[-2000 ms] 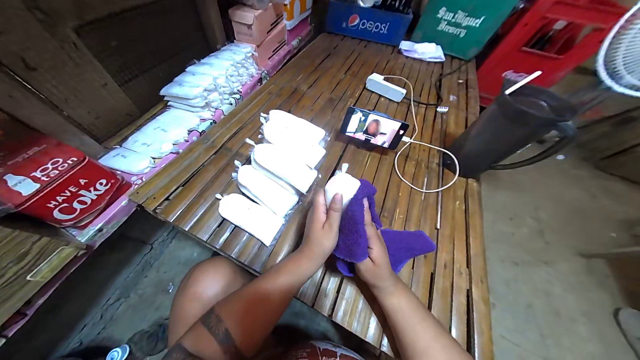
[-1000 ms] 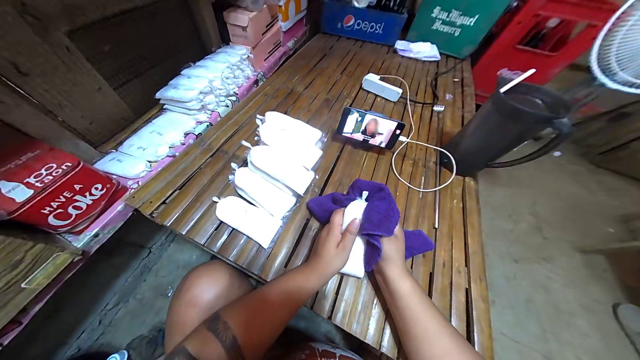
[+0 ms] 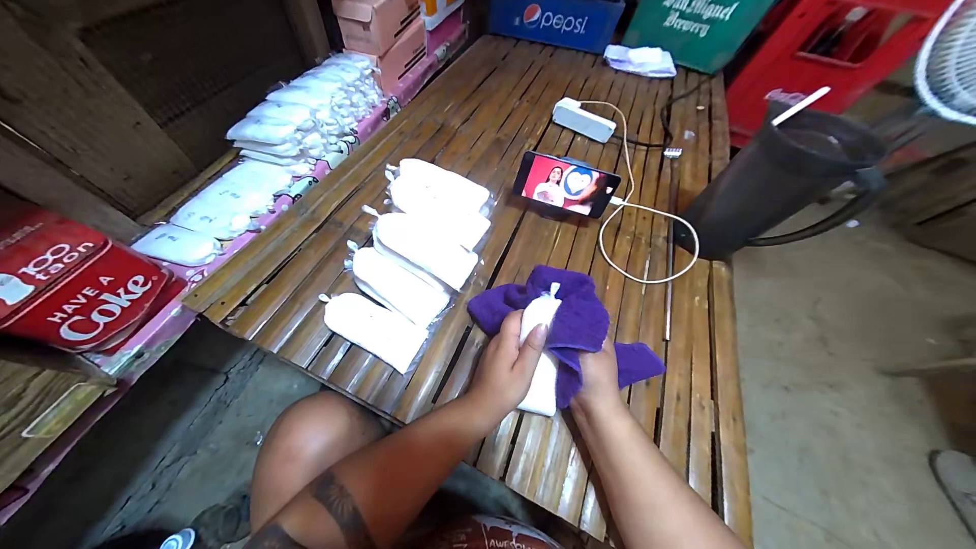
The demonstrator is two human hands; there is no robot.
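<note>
My left hand (image 3: 507,366) grips a knotted clear plastic bag of white contents (image 3: 543,381), upright with its knot at the top. A purple cloth (image 3: 579,313) is bunched against the bag's right side, and my right hand (image 3: 598,374) is partly hidden beneath it, holding it. Left of my hands, several similar filled bags lie in a slanted row on the bamboo slat table (image 3: 526,465); the nearest bag (image 3: 374,328) is at the table's left edge.
A phone (image 3: 566,185) with a lit screen stands beyond the cloth, its white cable (image 3: 648,280) looping right. Behind it lies a white power strip (image 3: 583,120). A dark pitcher (image 3: 770,175) stands at the right edge. More filled bags (image 3: 305,114) are stacked at the left; crates stand behind.
Two seconds ago the bag was higher, with the cloth hanging at its right. Both hands have since moved slightly down, and the cloth is now spread behind the bag's knot.
</note>
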